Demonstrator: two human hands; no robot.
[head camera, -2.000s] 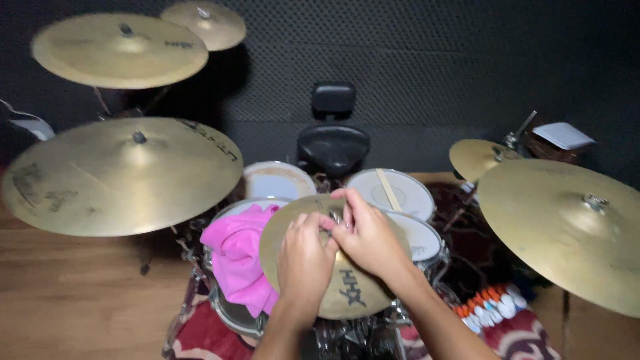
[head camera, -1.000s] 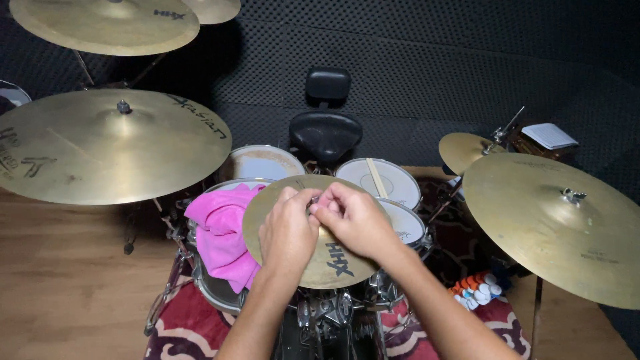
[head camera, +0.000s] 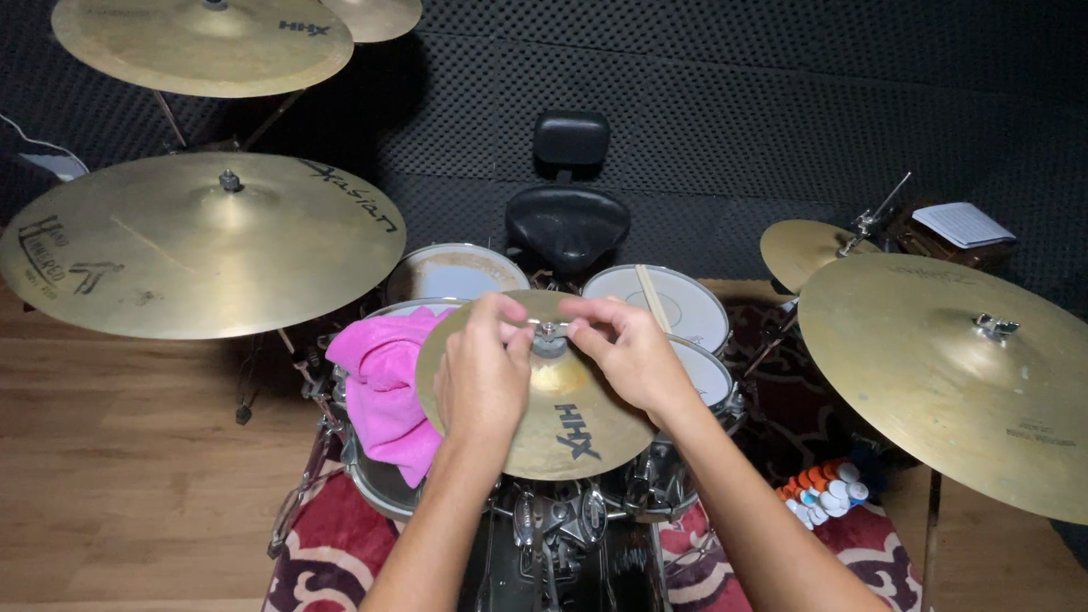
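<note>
A small brass splash-type cymbal (head camera: 557, 425) marked HHX sits on its stand at the centre. On its bell stands a metal wing nut (head camera: 549, 330) above a dark felt washer (head camera: 549, 346). My left hand (head camera: 489, 370) is at the nut's left side, thumb and forefinger bent towards it. From the right, my right hand (head camera: 627, 348) has its thumb and forefinger at the nut's other wing. Whether either hand grips the nut cannot be told. A pink cloth (head camera: 387, 382) lies over a tom drum, left of the cymbal.
Large cymbals stand at left (head camera: 204, 255), upper left (head camera: 204, 51) and right (head camera: 952, 374). Drumsticks (head camera: 653, 297) lie on a snare drum (head camera: 697, 310). Behind are a black drum throne (head camera: 568, 221) and a notebook (head camera: 962, 224). Bottle-cap-like discs (head camera: 823, 493) hang low at right.
My fingers, earlier bunched together over the cymbal's centre, are now apart on either side of the wing nut, which shows between them.
</note>
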